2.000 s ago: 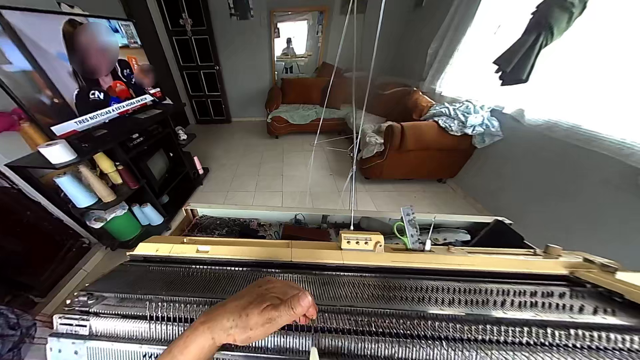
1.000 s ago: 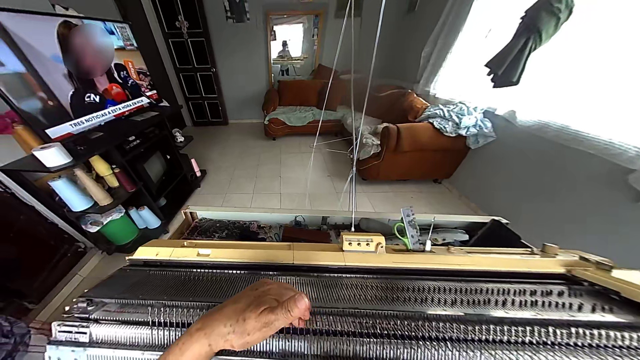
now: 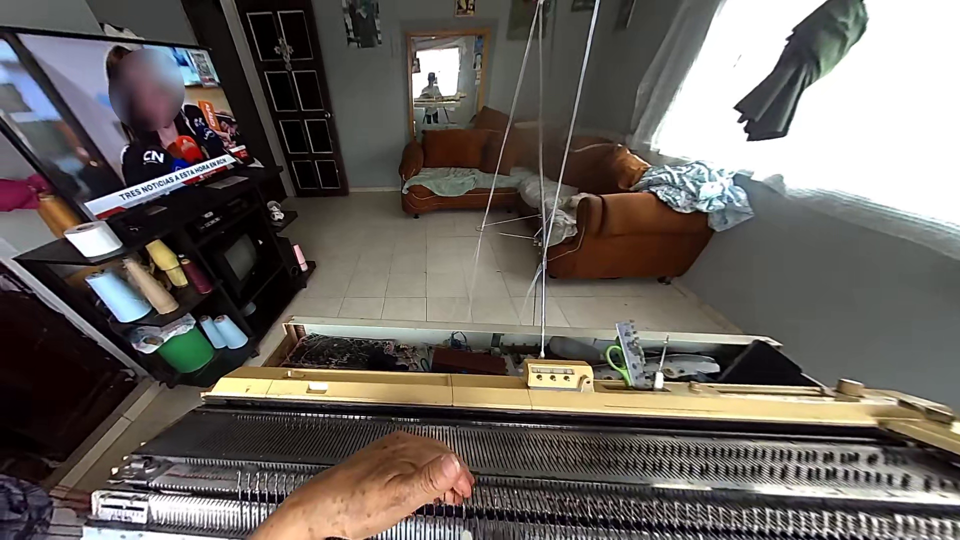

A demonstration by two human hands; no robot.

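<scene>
My left hand (image 3: 386, 480) reaches in from the bottom over the needle bed of a knitting machine (image 3: 360, 442), its thumb and fingertips brought together just above the metal needles. Whether something thin is pinched between them cannot be told. Right below the fingertips, a small pale tip shows at the bottom edge. Beyond the hand runs the machine's cream rail (image 3: 420, 390), with a row counter (image 3: 559, 374) on it. White yarn (image 3: 570, 142) comes down from above to a point just behind the counter. My right hand is not in view.
Behind the rail, a long open box (image 3: 360, 327) holds green-handled scissors (image 3: 616, 363) and a perforated card or plate (image 3: 631, 352). Yarn cones (image 3: 118, 295) and a green bucket (image 3: 185, 351) stand on shelves at left, below a television (image 3: 75, 120). A brown sofa (image 3: 637, 232) stands farther back.
The white-tipped thing below my fingertips showed more in the oldest frame than it does now. My left hand has stayed over nearly the same part of the needle bed.
</scene>
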